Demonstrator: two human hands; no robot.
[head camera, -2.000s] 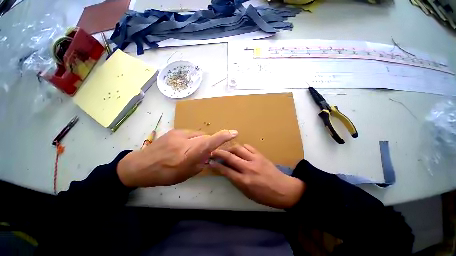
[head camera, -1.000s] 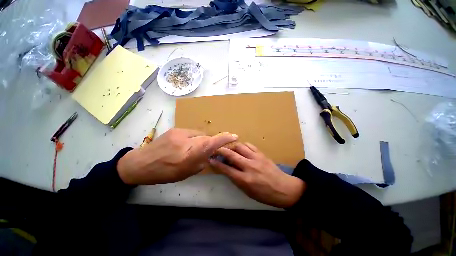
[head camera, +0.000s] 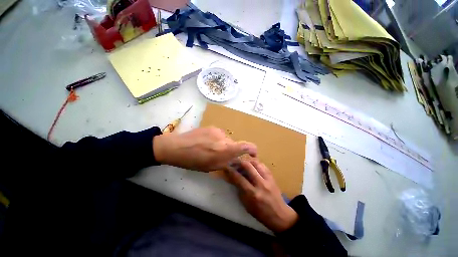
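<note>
My left hand (head camera: 198, 149) and my right hand (head camera: 261, 193) meet over the lower left part of the tan work board (head camera: 281, 145). Their fingers are pressed together around a bit of blue-grey strap strip (head camera: 358, 221). The strip runs under my right hand and sleeve and comes out on the table at the right, its end bent upward. What the fingertips do to the strip is hidden. The awl (head camera: 173, 124) lies just beyond my left wrist, spike pointing away. Tiny gold bits lie on the board near my left hand.
The parts dish (head camera: 217, 84) stands behind the board, the yellow pad (head camera: 150, 65) and red tape dispenser (head camera: 123, 25) at the left. Pliers (head camera: 331, 165) lie right of the board. Behind are the strip pile (head camera: 241, 42), paper pattern (head camera: 346, 120) and yellow sheets (head camera: 351, 37). A plastic bag (head camera: 417, 213) lies far right.
The view has turned, so the table looks tilted and more of the yellow sheets shows. My hands remain together on the strip at the board.
</note>
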